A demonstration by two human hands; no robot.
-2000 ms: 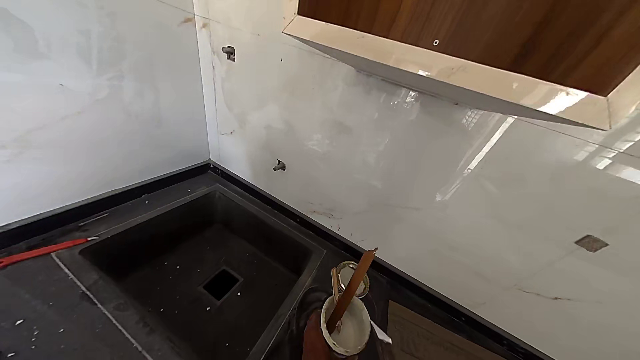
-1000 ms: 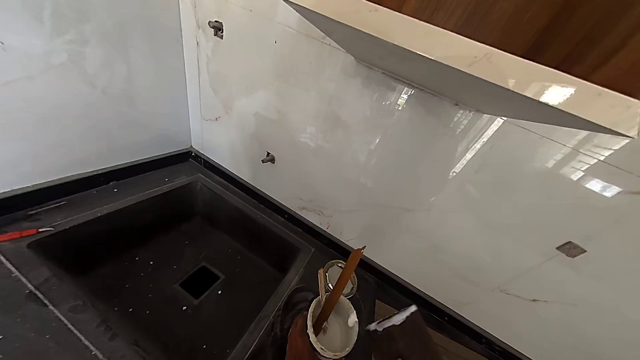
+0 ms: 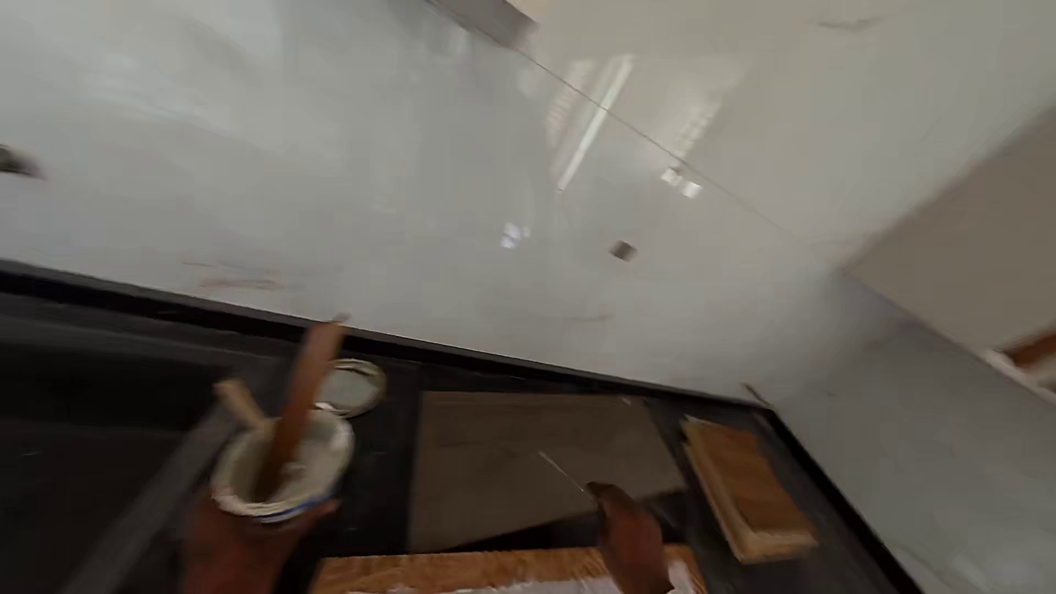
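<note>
My left hand (image 3: 243, 540) grips an open tub (image 3: 285, 470) of whitish paste at the lower left. A flat wooden stick (image 3: 301, 404) and a shorter pale stick (image 3: 239, 402) lean in the tub. Behind it a round lid (image 3: 352, 388) rests on the black countertop. At the lower middle my right hand (image 3: 631, 536) is closed on a thin tool, blurred, whose blade (image 3: 561, 470) shows as a pale line. Below that hand lies a wooden board (image 3: 437, 569) with white material on it.
A brown panel (image 3: 528, 462) lies on the countertop (image 3: 371, 487). Stacked wooden pieces (image 3: 747, 487) are at the right. The sink basin (image 3: 91, 412) is at the far left. A glossy marbled wall (image 3: 371, 214) with a small square cutout (image 3: 623, 250) rises behind; a grey wall adjoins at right.
The view has swung right, bringing in the stacked wood and board. My right hand now shows with the thin tool. My left hand still has the tub.
</note>
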